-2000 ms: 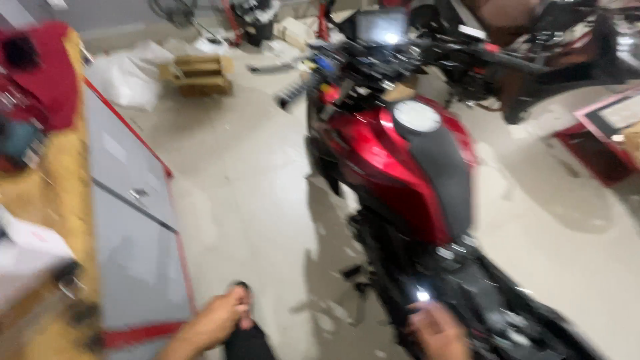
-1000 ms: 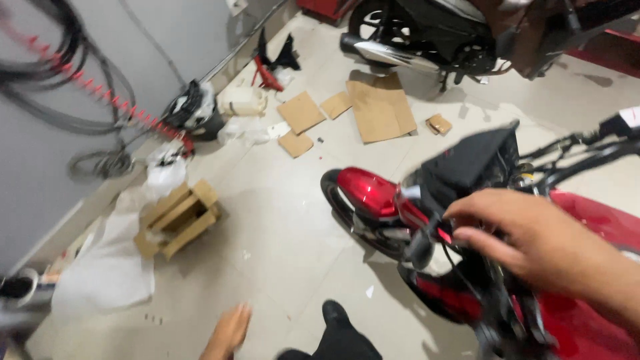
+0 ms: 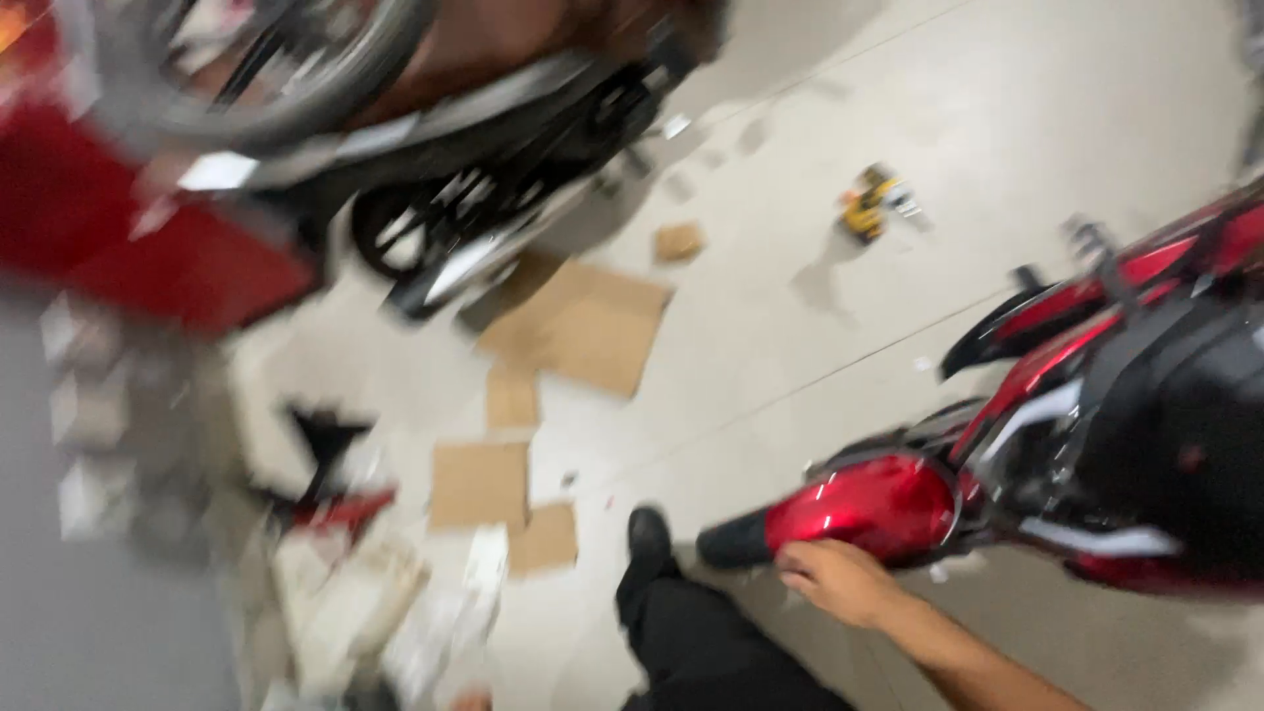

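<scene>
My right hand (image 3: pixel 839 581) is beside the red front fender (image 3: pixel 869 506) of a motorcycle, low in the head view; the blur does not settle whether it touches the fender. Its fingers are partly curled and I cannot tell if they hold anything. Of my left hand (image 3: pixel 472 699) only a fingertip area shows at the bottom edge, so its grip is hidden. The motorcycle's front tyre (image 3: pixel 733 538) points left, near my black shoe (image 3: pixel 649 533). Red side panels and a dark front part of the motorcycle fill the right side.
Flat cardboard pieces (image 3: pixel 602 326) lie on the tiled floor ahead. A yellow and black power tool (image 3: pixel 866 209) lies farther right. Another motorcycle with a silver exhaust (image 3: pixel 474 267) stands at the upper left. Plastic wrapping (image 3: pixel 434 632) and red and black parts lie by the wall.
The view has swung strongly to the right, around the motorcycle's front. My right hand has gone from near the handlebar to beside the front fender.
</scene>
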